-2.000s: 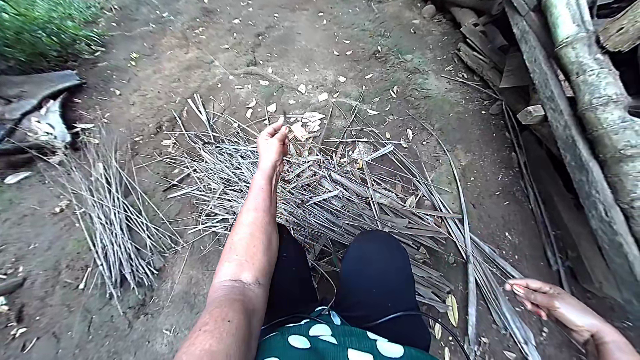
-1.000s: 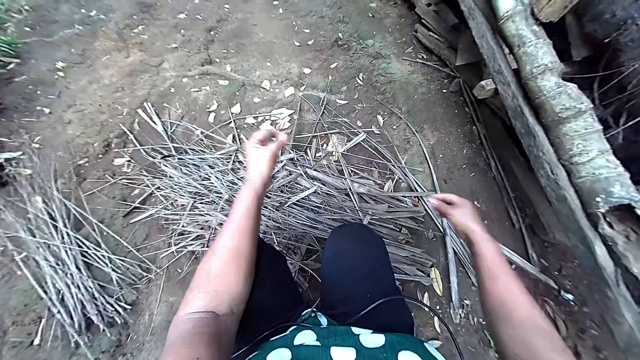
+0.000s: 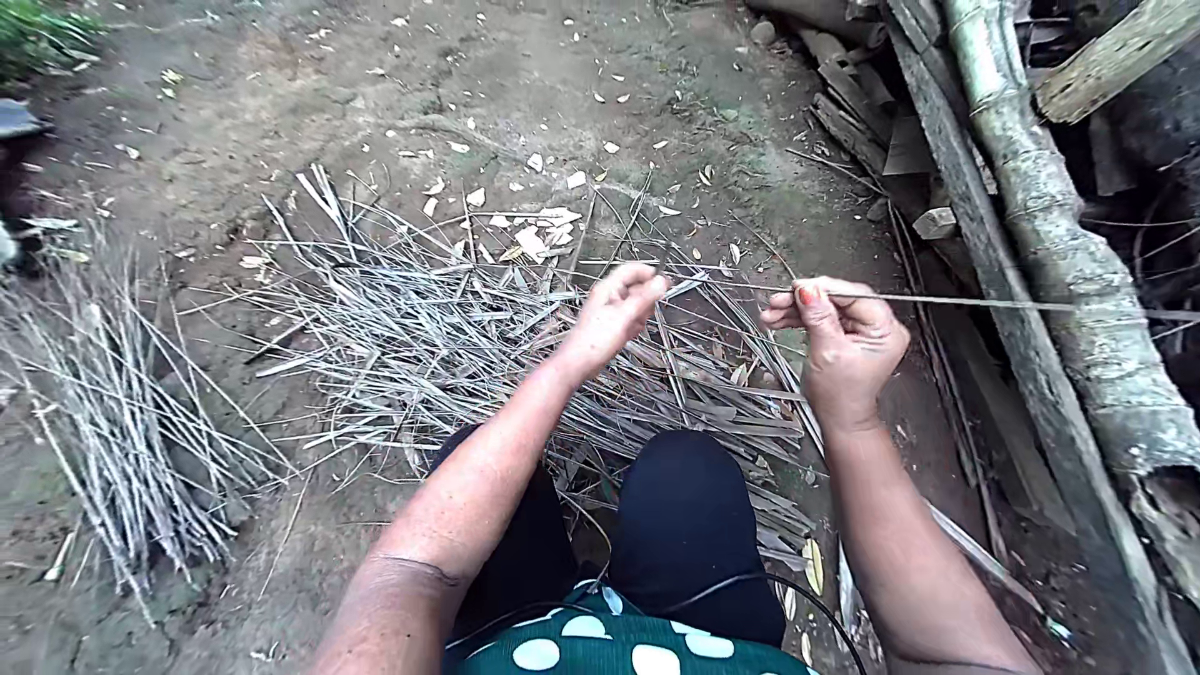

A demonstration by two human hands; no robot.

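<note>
My right hand (image 3: 839,328) pinches a long thin dry strip (image 3: 975,302) between thumb and fingers; the strip runs off to the right, across the logs. To its left, my left hand (image 3: 623,305) is raised over the pile with thumb and fingers curled close together; whether anything thin lies between them cannot be told. Below both hands a wide heap of dry leaf strips and thin sticks (image 3: 403,328) spreads on the soil in front of my knees. A separate bundle of thin sticks (image 3: 141,422) lies at the left.
Along the right side lie a weathered plank (image 3: 998,234) and a ringed trunk (image 3: 1050,187), with wood pieces behind them. Pale chips (image 3: 539,239) and fallen leaves are scattered on the bare soil past the heap. Green grass (image 3: 42,33) grows at the top left corner.
My right hand has come in from the lower right, up and toward my left hand, and now holds a strip out to the right. My left hand stays over the heap.
</note>
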